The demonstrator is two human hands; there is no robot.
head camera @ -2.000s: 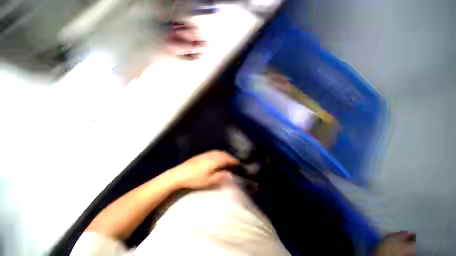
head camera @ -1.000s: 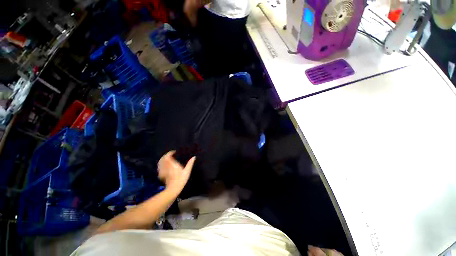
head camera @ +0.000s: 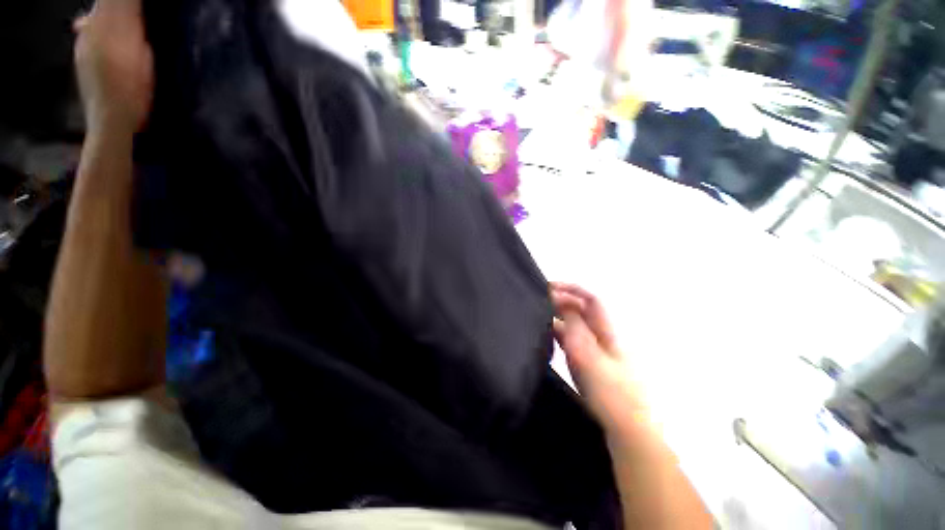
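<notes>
A large black garment hangs spread in front of me, from the top left of the view down to my lap. My left hand is raised at the upper left and holds the garment's edge. My right hand is at the garment's right edge, over the white table; its fingertips touch the cloth's edge and are partly hidden, and I cannot tell if they grip it. The picture is somewhat blurred.
The white table lies at the right. A grey-white sewing machine stands at the lower right. A purple machine is behind the garment. Black cloth lies at the table's back. Blue crate parts show at the left.
The black garment has been lifted from the blue crates and now spreads before me. My left hand has risen with it. My right hand has come up to its edge. The view has turned right.
</notes>
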